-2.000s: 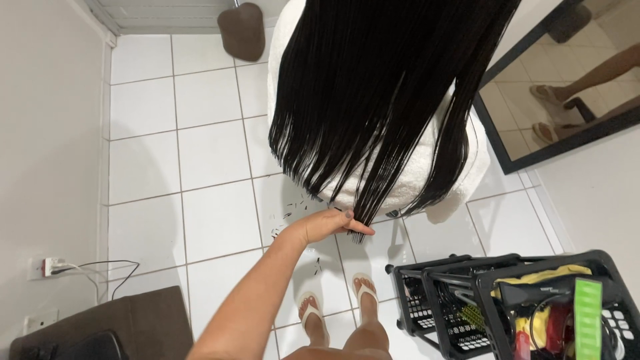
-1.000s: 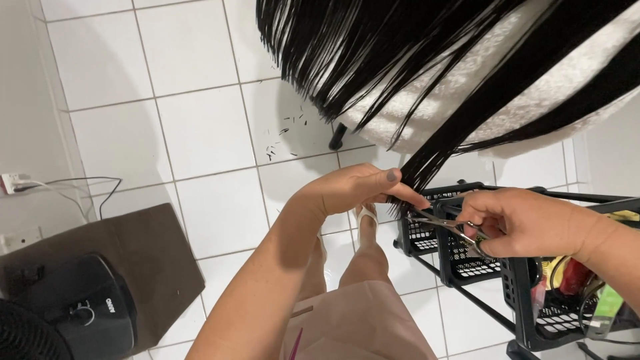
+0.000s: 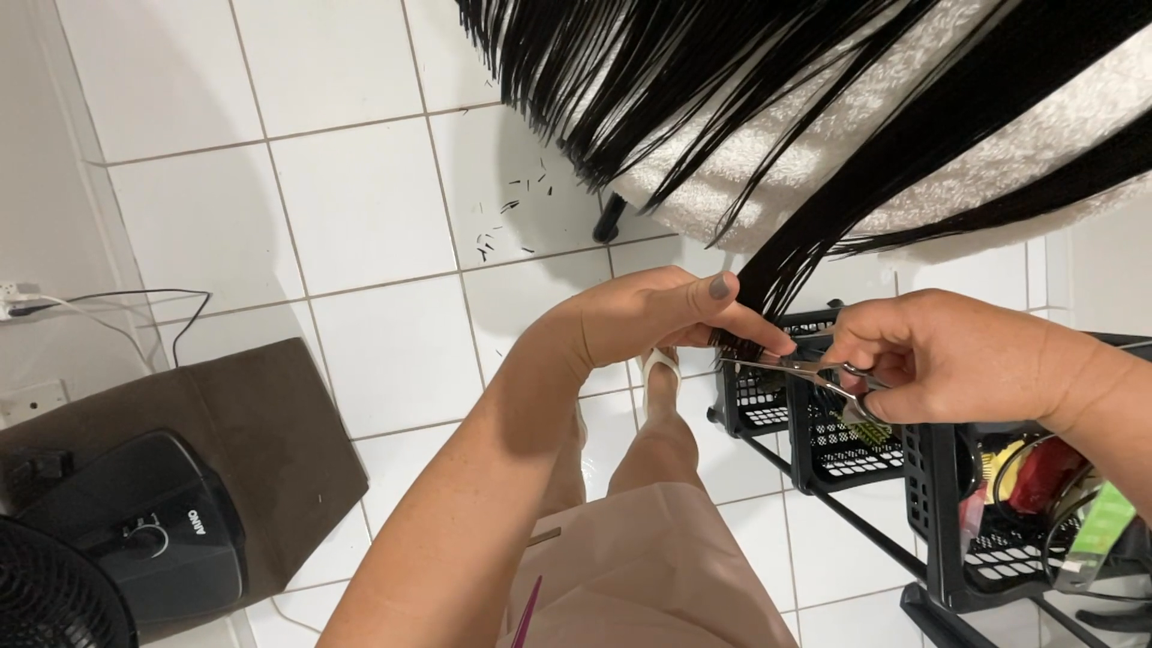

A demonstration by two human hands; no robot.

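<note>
Long, straight black hair (image 3: 855, 171) hangs over a white towel (image 3: 909, 117) around a person. Near its ends, my left hand (image 3: 666, 310) holds a gathered lock between its fingers, and the tips stick out just below them. My right hand (image 3: 936, 360) has its fingers in the handles of metal hair scissors (image 3: 814, 367). The scissor blades lie across the hair tips, directly beside my left fingertips. Short hair clippings (image 3: 508, 207) are scattered on the white tiled floor.
A black basket trolley (image 3: 940, 540) with brushes and other items stands at the lower right, under my right arm. At the lower left, a black Arno fan base (image 3: 135, 531) rests on a brown padded seat (image 3: 297, 450). Cables run to wall sockets (image 3: 31, 400) at the left.
My right hand, unseen two seconds ago, came in with the scissors by one second ago. My left hand keeps its hold on the hair ends. The view has moved closer to the hair.
</note>
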